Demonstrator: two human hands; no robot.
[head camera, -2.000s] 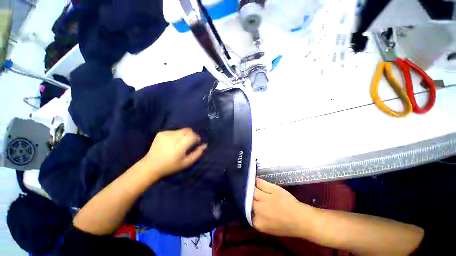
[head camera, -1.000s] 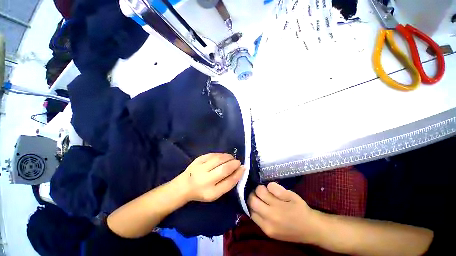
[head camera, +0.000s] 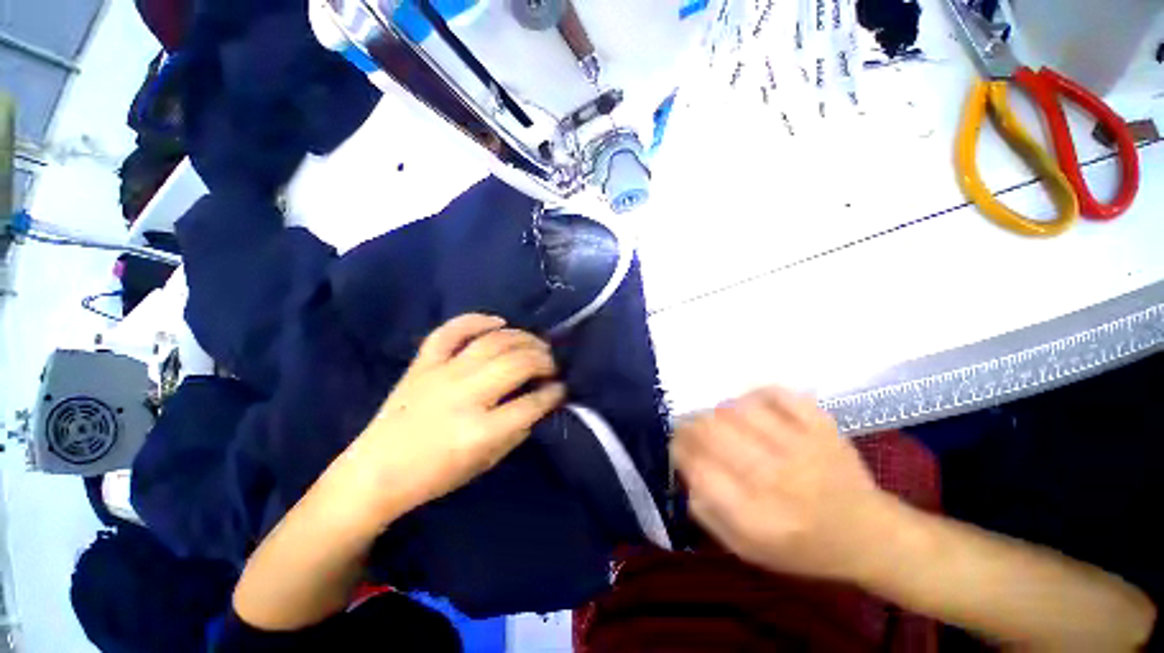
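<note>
The navy garment (head camera: 421, 268) lies heaped left of the needle and down to the lap. A dark band with a white edge (head camera: 622, 466) runs from the presser foot (head camera: 590, 191) towards me. My left hand (head camera: 479, 396) is on the band with fingers bent, and the white edge is folded back to the left and passes under its fingertips. My right hand (head camera: 766, 478) is blurred, at the frayed right edge of the navy cloth by the table's front edge. Its fingertips are bent, and whether it grips the cloth is unclear.
Scissors (head camera: 1021, 153) with yellow and red handles lie at the right. Printed label strips (head camera: 791, 58) lie behind the foot. A ruler strip (head camera: 996, 370) follows the table's front edge. A grey motor housing (head camera: 89, 415) is at the far left. Red checked cloth (head camera: 753, 612) covers the lap.
My left hand has moved up and left, drawing the white edge leftward off the navy cloth edge. My right hand has moved up and right from the white edge.
</note>
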